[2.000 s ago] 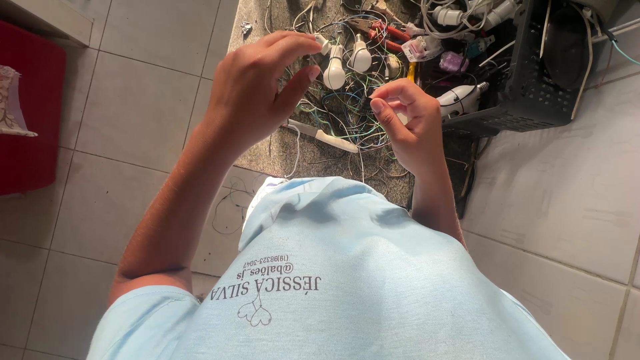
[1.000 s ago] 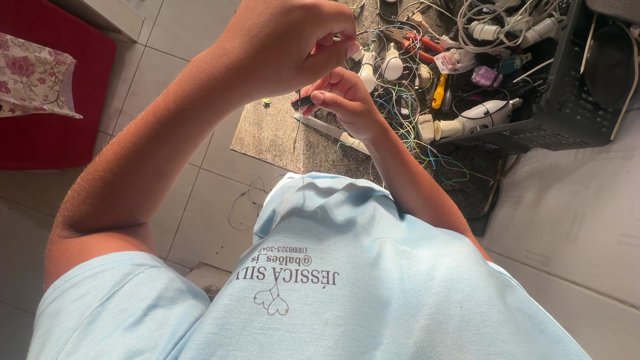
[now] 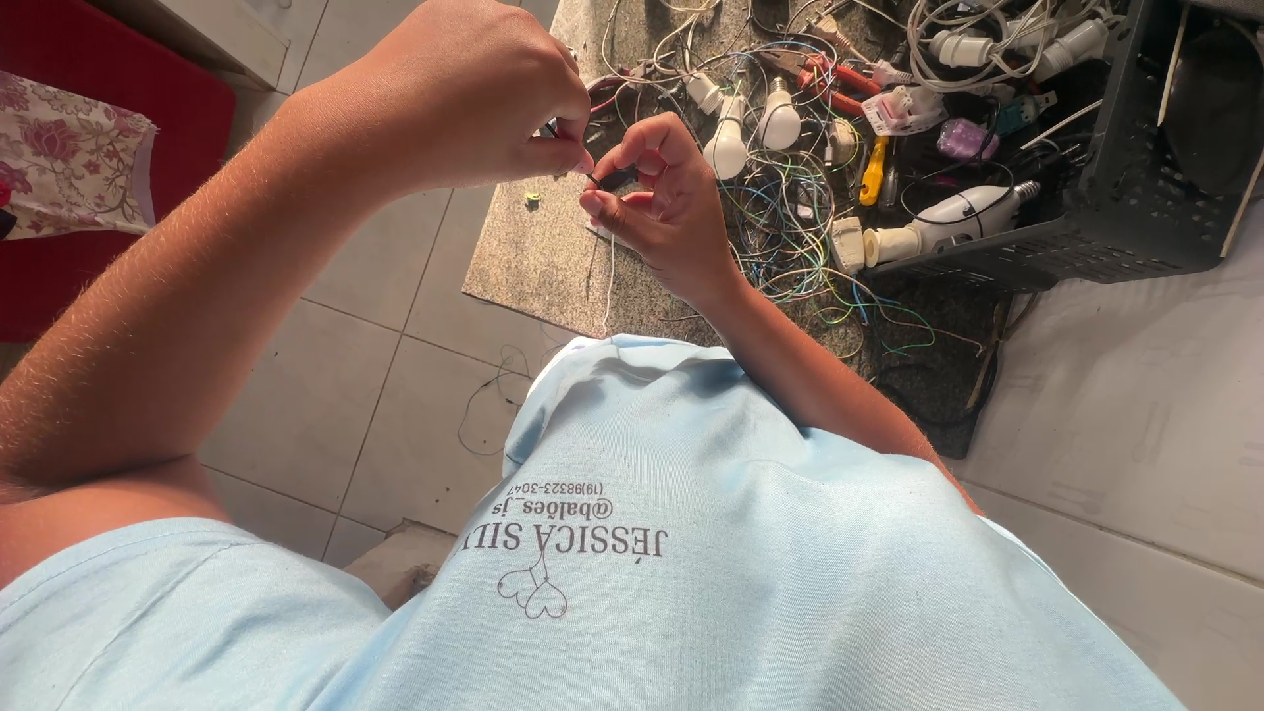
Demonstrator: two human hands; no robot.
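Note:
My left hand (image 3: 484, 104) is at the upper centre, its thumb and forefinger pinched on a thin dark strand, probably wire. Close beside it, my right hand (image 3: 676, 202) grips a small black object (image 3: 619, 179), which I cannot identify; the fingertips of both hands nearly touch. Right of the hands, a tangle of thin coloured wires (image 3: 780, 227) lies on the speckled stone slab (image 3: 533, 262). Two white light bulbs (image 3: 727, 148) rest above the tangle, near red-handled pliers (image 3: 839, 84). A white cord (image 3: 609, 286) runs down the slab from beneath my right hand.
A black plastic crate (image 3: 1116, 197) stands at the right, near a yellow-handled screwdriver (image 3: 873, 173), a large white lamp (image 3: 973, 215) and coiled white cable (image 3: 928, 44). A red surface with floral cloth (image 3: 79, 158) is at the far left. A small green scrap (image 3: 533, 200) lies on the slab.
Two seconds ago my hands were farther apart over the wires; they have come together at the slab's left part. The black object shows in my right hand since one second ago.

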